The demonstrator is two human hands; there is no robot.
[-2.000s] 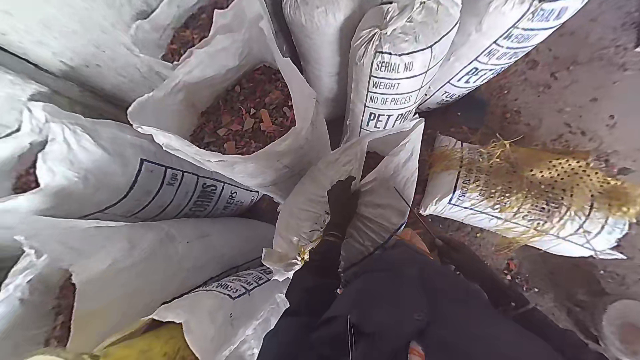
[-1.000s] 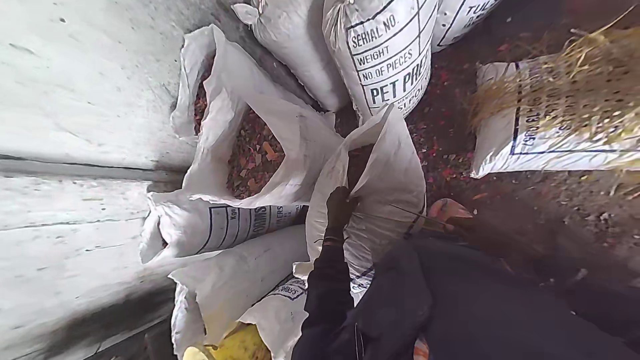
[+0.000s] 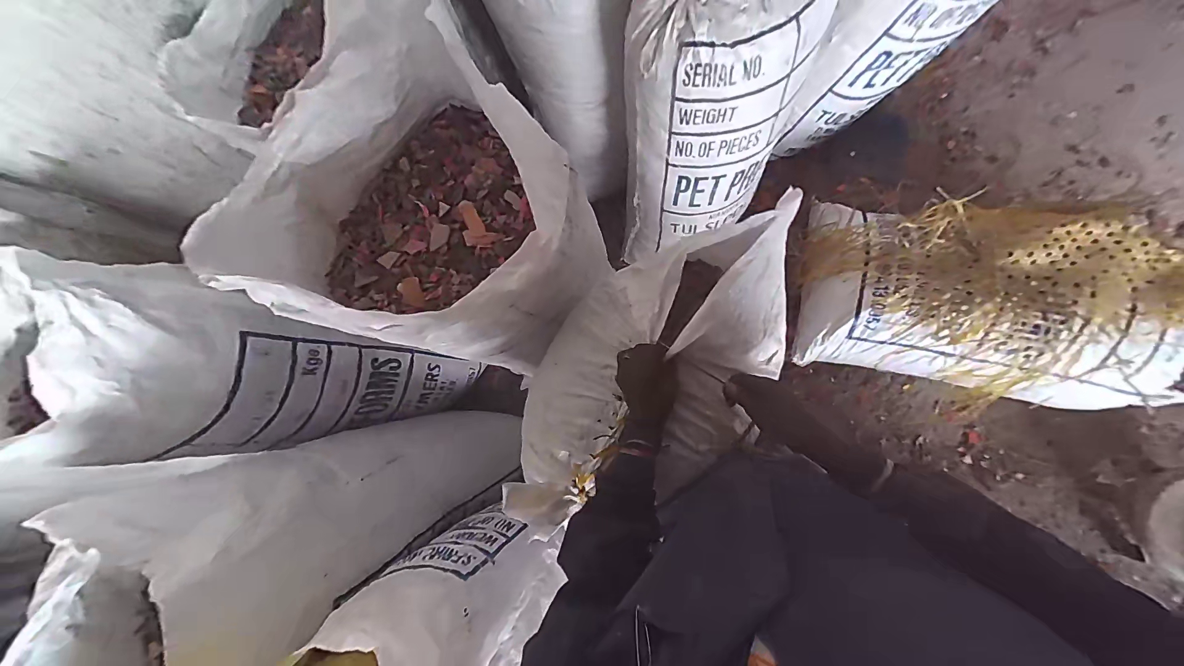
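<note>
My left hand (image 3: 646,375) is closed on the gathered mouth edge of a white woven sack (image 3: 573,388) that stands in front of my body. My right hand (image 3: 754,398) is at the right side of this sack, close to its raised flap; a thin dark strand runs between the two hands. Whether the right fingers grip the strand or the cloth is hard to tell. The sack's mouth gapes above my left hand, dark inside. Some yellow fibres hang beside my left wrist.
An open woven sack (image 3: 555,250) of reddish flakes stands to the upper left, with more sacks around it. Printed full sacks (image 3: 721,111) stand ahead. On the dirty floor to the right lies a white sack (image 3: 832,314) with yellow fibres and a perforated yellowish piece (image 3: 1064,268) on top.
My right hand has come up to the right side of the sack. My left hand remains at its mouth, which is now pinched narrower than one second ago. The view has swung and returned.
</note>
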